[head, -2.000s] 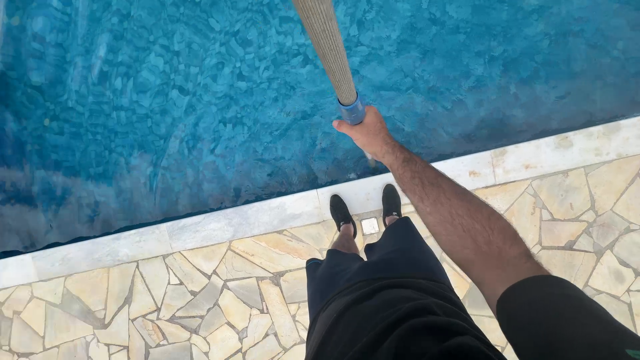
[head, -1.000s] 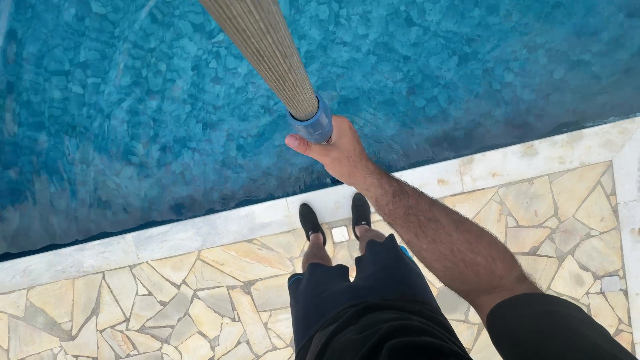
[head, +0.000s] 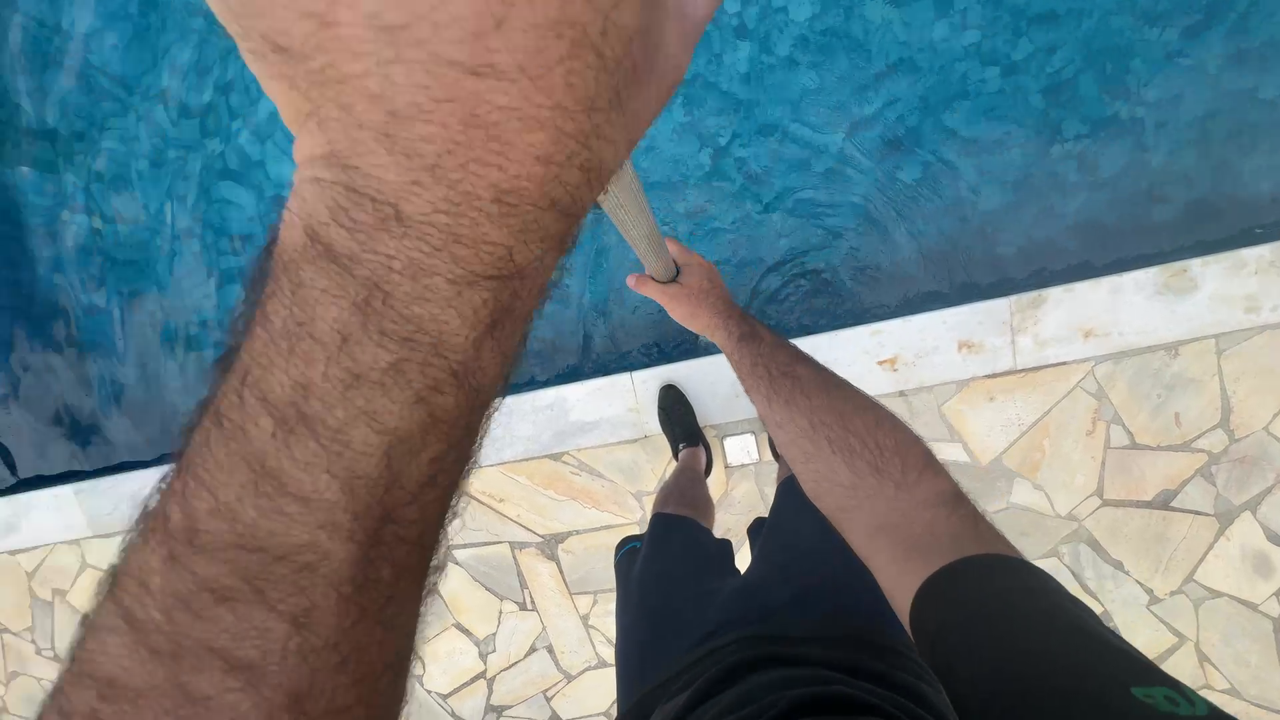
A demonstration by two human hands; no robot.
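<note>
A ribbed, light-coloured pole [head: 636, 222] slants over the pool water, and my right hand [head: 690, 290] is closed round its lower visible part. Large and close to the camera, my left hand [head: 470, 70] covers the upper left of the view. Its fingers are beyond the top edge, and the upper pole passes out of sight behind this hand. Whether the left hand grips the pole cannot be seen.
Blue pool water [head: 900, 150] fills the far side. A pale stone coping [head: 900, 350] borders it, with irregular stone paving [head: 1150, 530] on the near side. My dark shoe [head: 681, 420] stands at the coping beside a small white square fitting [head: 740, 449] in the paving.
My left hand and forearm have come into view, large in front of the camera. The blue collar seen earlier by my right hand no longer shows, and the right hand now grips the ribbed part.
</note>
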